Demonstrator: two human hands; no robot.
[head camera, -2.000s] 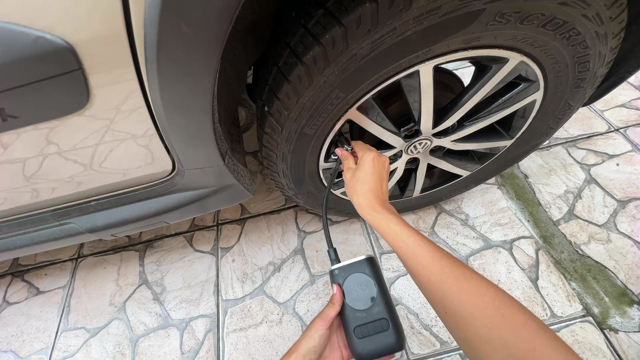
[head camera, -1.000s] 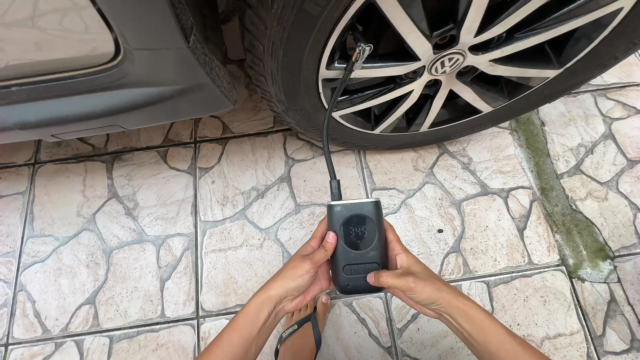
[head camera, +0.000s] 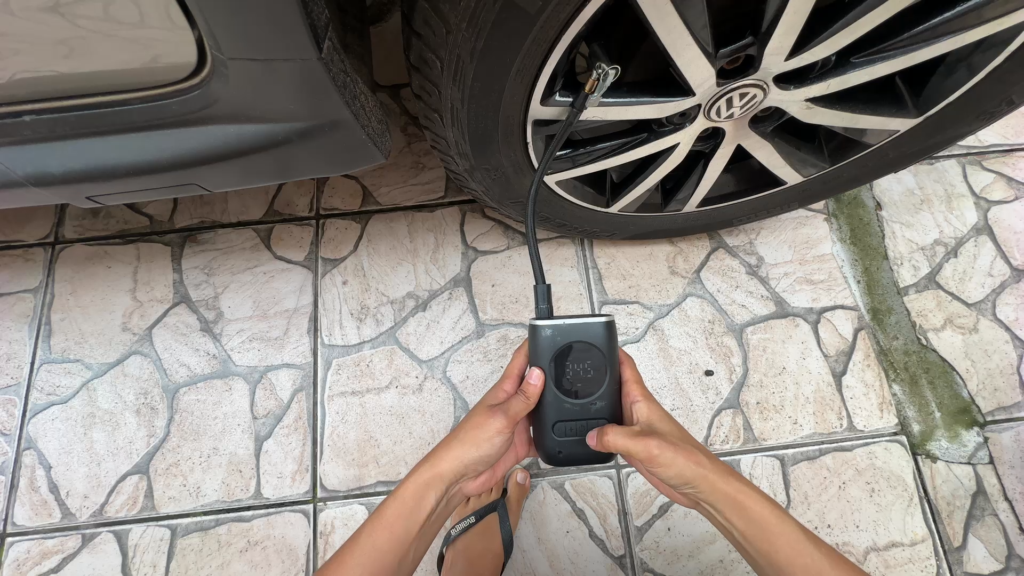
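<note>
A black portable tire inflator (head camera: 574, 392) is held upright between both hands, its round display lit with digits. My left hand (head camera: 500, 420) grips its left side, the thumb along the edge. My right hand (head camera: 652, 440) holds the right side, its thumb on the button panel (head camera: 570, 430). From the inflator's top a black air hose (head camera: 534, 212) rises to a brass fitting (head camera: 591, 82) with a wire clip at the wheel's valve area; the valve itself is hidden. The fitting lies by the spokes of the alloy wheel (head camera: 680, 144), inside a black tire (head camera: 480, 120).
The car's dark lower body trim (head camera: 264, 120) spans the upper left. Stone-patterned floor tiles (head camera: 384, 408) lie below, with a mossy cement strip (head camera: 896, 320) at the right. A foot in a black flip-flop (head camera: 478, 532) stands below the inflator. A small dark object (head camera: 709, 373) lies on the tiles.
My right hand has left the hose fitting at the wheel and come down to the inflator, which both hands now hold. The display, blank at first, shows digits. The view has moved.
</note>
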